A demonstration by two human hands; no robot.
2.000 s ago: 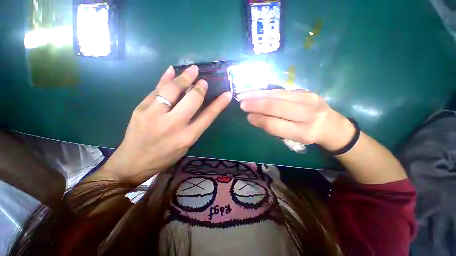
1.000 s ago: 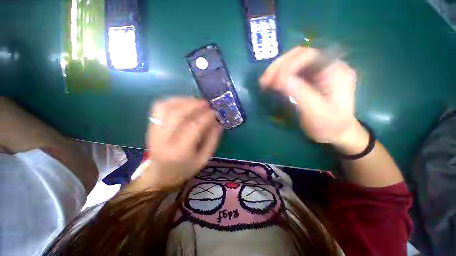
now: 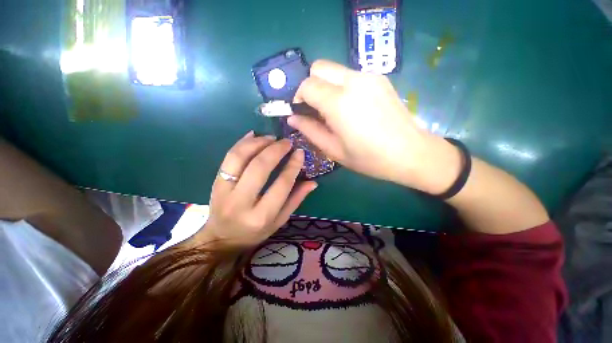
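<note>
A dark phone housing (image 3: 266,65) lies tilted on the green tabletop in front of me, a white round spot near its far end and a patterned board (image 3: 317,161) at its near end. My left hand (image 3: 251,187), with a ring, grips the housing's near left edge with its fingertips. My right hand (image 3: 366,120), with a black wristband, is over the housing's middle and right side. It pinches a slim dark tool whose pale end (image 3: 275,108) points left across the housing. The tool's tip and part of the board are hidden by my fingers.
Another phone housing (image 3: 183,50) lies at the upper left beside a wide yellow film (image 3: 100,104). A third housing (image 3: 394,40) lies at the upper right. Small yellow tape pieces (image 3: 439,51) are right of it. A person's arm (image 3: 57,201) is at the left edge.
The housing turned from sideways to tilted upright. My right hand moved away right, then came back over it with the tool. My left hand shifted from its dark end to its board end.
</note>
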